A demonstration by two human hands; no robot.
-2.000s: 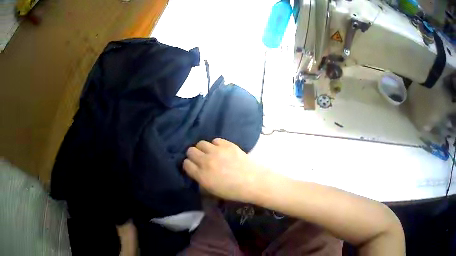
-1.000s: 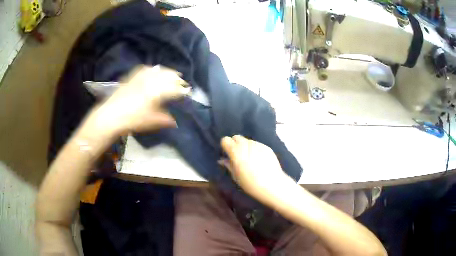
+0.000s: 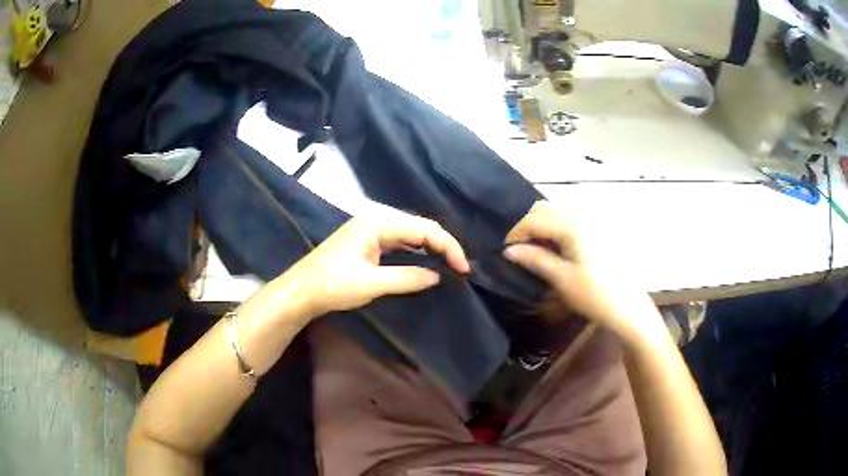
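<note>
A large navy-black garment (image 3: 121, 223) lies over the left part of the white table and hangs toward the lap. Two long narrow tubes, sleeves or trouser legs, run from it toward the table's front edge. A white inner piece (image 3: 165, 165) shows on the dark cloth. My left hand (image 3: 390, 256) lies over the nearer tube, thumb and fingers around a fold of its dark cloth near the end. My right hand (image 3: 553, 251) pinches the end of the farther tube. The two hands are close together but apart. The fingertips partly hide the cloth edges.
The cream-white sewing machine (image 3: 642, 28) stands at the upper right, with its needle area cut by the top edge. A white bowl (image 3: 685, 88) sits behind it. Blue-handled snips (image 3: 798, 189) lie at the right. A brown board (image 3: 56, 167) is at the left.
My left hand has come down and right from over the garment onto the nearer tube. My right hand has moved right and slightly up. Both tubes now stretch toward the front edge.
</note>
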